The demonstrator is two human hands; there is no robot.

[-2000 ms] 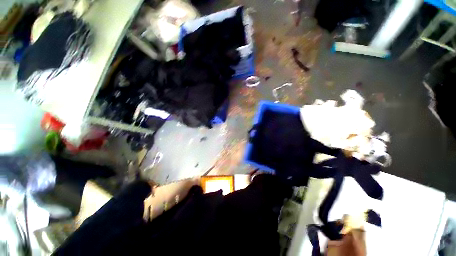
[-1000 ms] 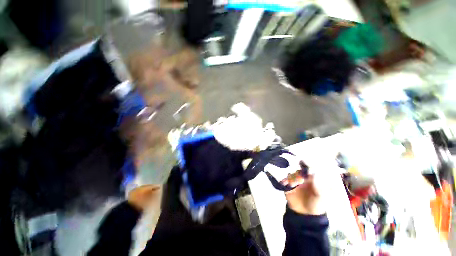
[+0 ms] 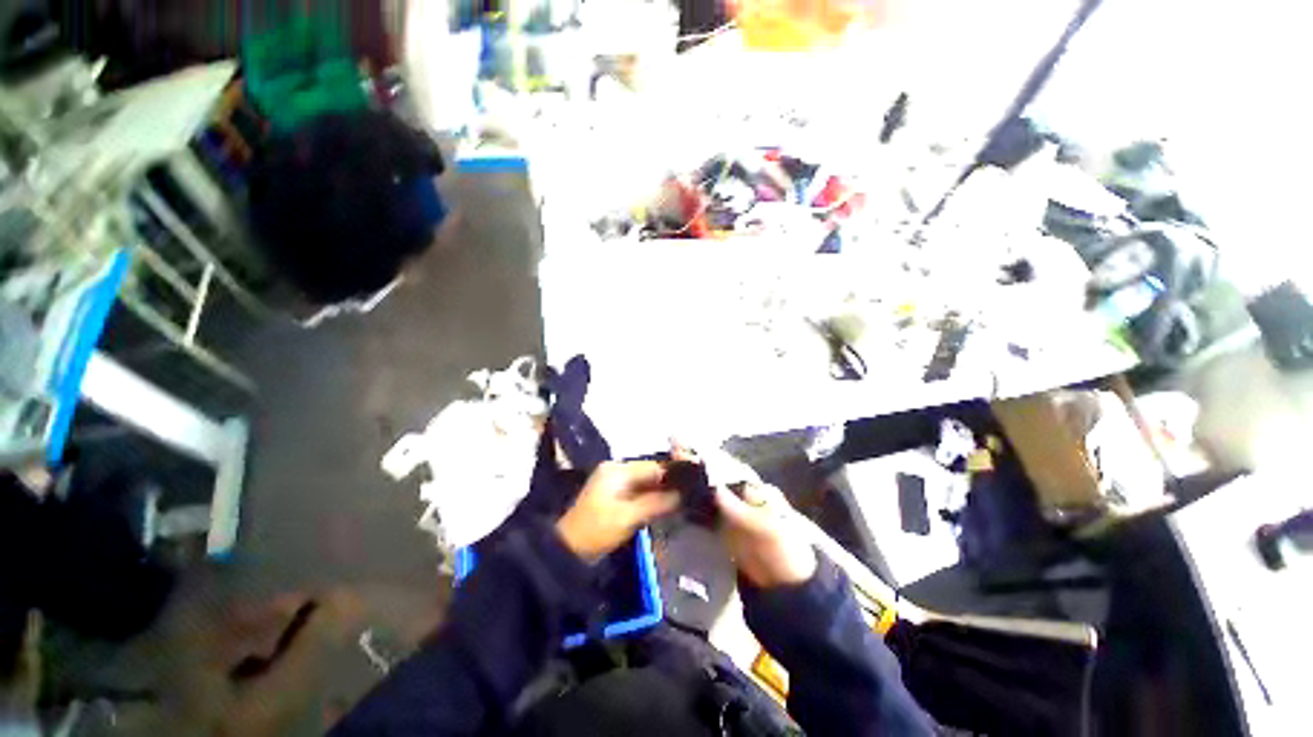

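Observation:
My left hand and my right hand are close together in front of my body, near the front edge of the white table. A small dark fabric piece is between them, and both hands grip it. Dark navy strips hang over the table's left corner, left of my hands. The blue plastic crate is below my left forearm, which partly covers it. The image is blurred, so a small tool in the right hand cannot be told.
White fabric scraps are piled left of the crate. The white table holds small items and a pair of scissors. A chair with dark cloth is at lower right. A large black heap is on the floor at upper left.
The view has swung right over the table. My hands, apart a second ago, are now together on the dark piece. The right hand has moved off the table corner with the strips.

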